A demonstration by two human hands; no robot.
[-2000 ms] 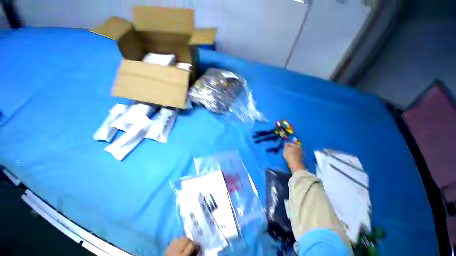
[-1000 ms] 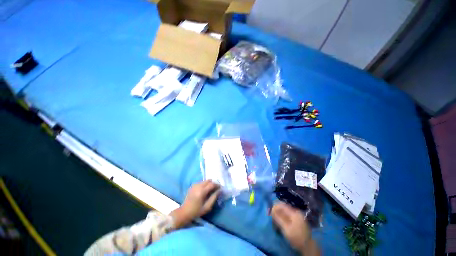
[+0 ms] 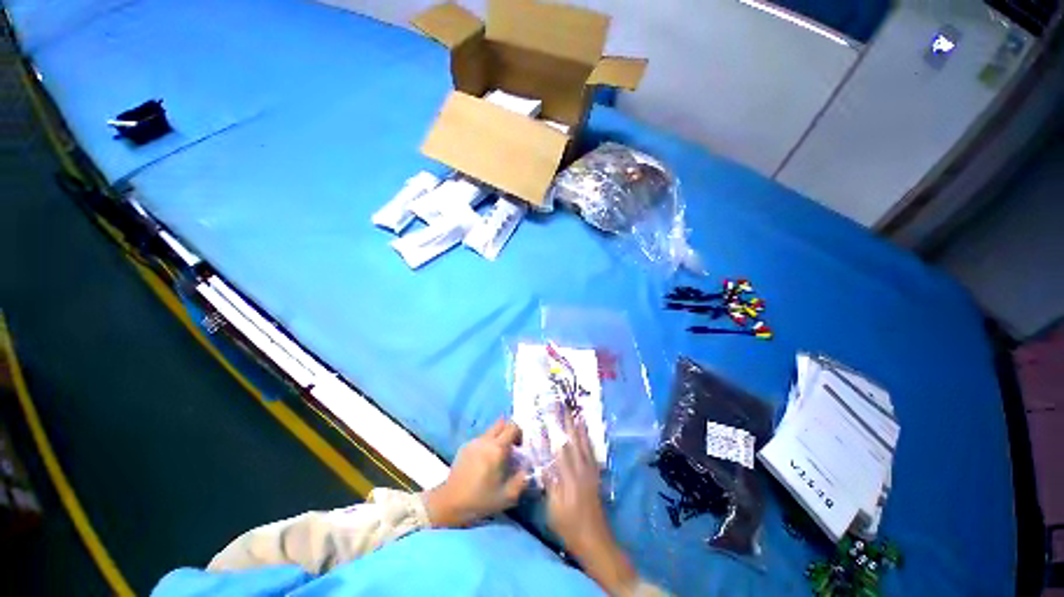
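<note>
A clear bag (image 3: 592,441) with a white booklet (image 3: 532,381) in it lies in front of me, with another clear bag with red print (image 3: 624,376) beneath and to its right. A short cable with red and yellow ends (image 3: 565,371) shows over the booklet. My left hand (image 3: 481,472) grips the bag's near left edge, fingers closed. My right hand (image 3: 571,484) lies over the near part of the bag, blurred, fingers extended; whether it holds anything cannot be told.
An open carton (image 3: 496,147) stands beyond white sleeves (image 3: 434,237). A crumpled bag (image 3: 623,190), cables (image 3: 730,313), a bag of black pieces (image 3: 711,433), booklets (image 3: 835,439) and green batteries (image 3: 858,568) lie rightward. A black object (image 3: 141,123) lies far left.
My right hand has moved left from the bag of black pieces onto the clear bag. The cable ends now show over the booklet. My left hand has closed at the bag's edge. The view has shifted.
</note>
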